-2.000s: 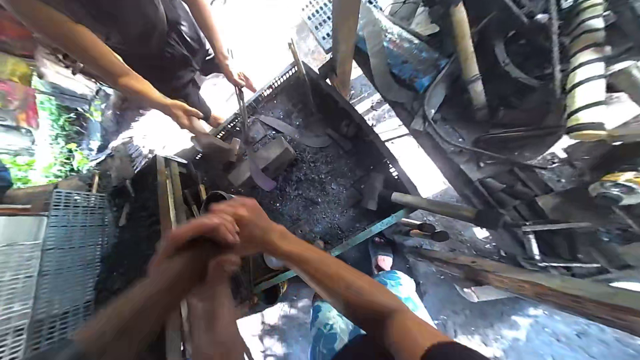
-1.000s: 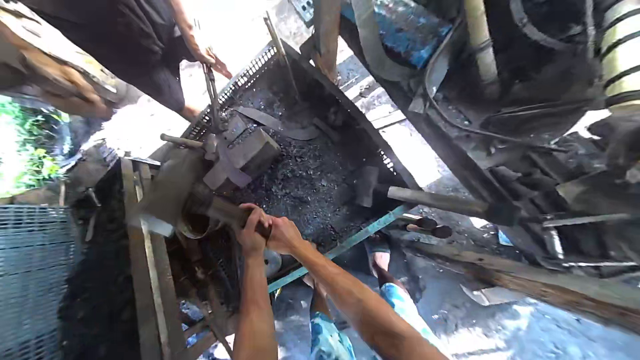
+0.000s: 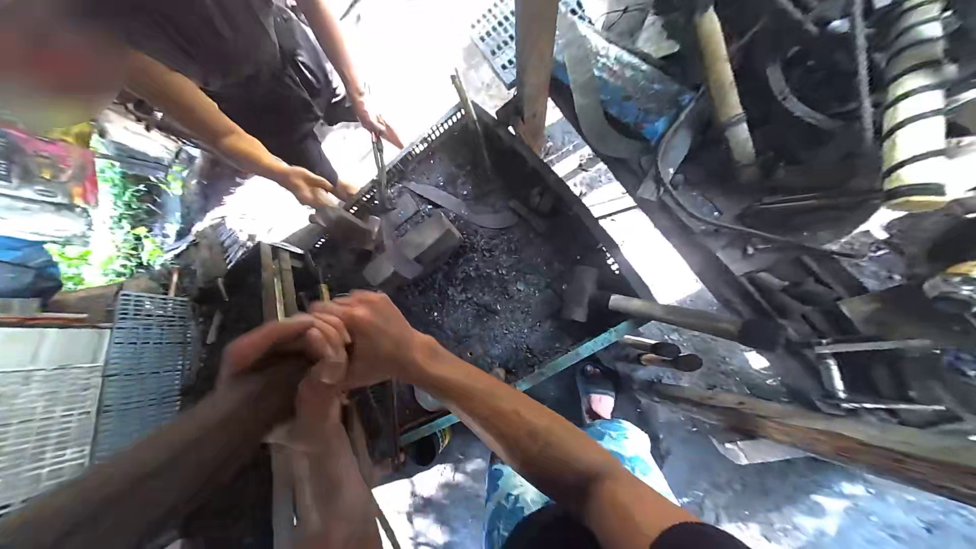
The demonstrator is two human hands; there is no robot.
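Observation:
My left hand [image 3: 271,343] and my right hand [image 3: 375,332] are closed together, one against the other, around the handle of a long-handled hammer. The handle is mostly hidden and blurred, and its head is out of view. Beyond my hands, a metal block [image 3: 431,240] sits on dark charcoal bits in a tray. A curved metal blade [image 3: 395,248] lies across the block, held in tongs [image 3: 380,164] by another person's hand [image 3: 370,118]. That person's other hand [image 3: 306,185] grips a short hammer [image 3: 347,227] beside the block.
The tray has a teal edge [image 3: 583,349]. Inside lie another curved metal strip [image 3: 465,210] and a hammer head [image 3: 581,293], its wooden handle [image 3: 671,313] passing over the rim. A wooden post [image 3: 535,61] stands behind, a timber beam [image 3: 823,435] lies right, and plastic crates [image 3: 145,366] stand left.
One second ago the long-handled hammer's head showed at the left, beyond my hands; now it is out of view. My hands have come up and left. The blade stays on the block.

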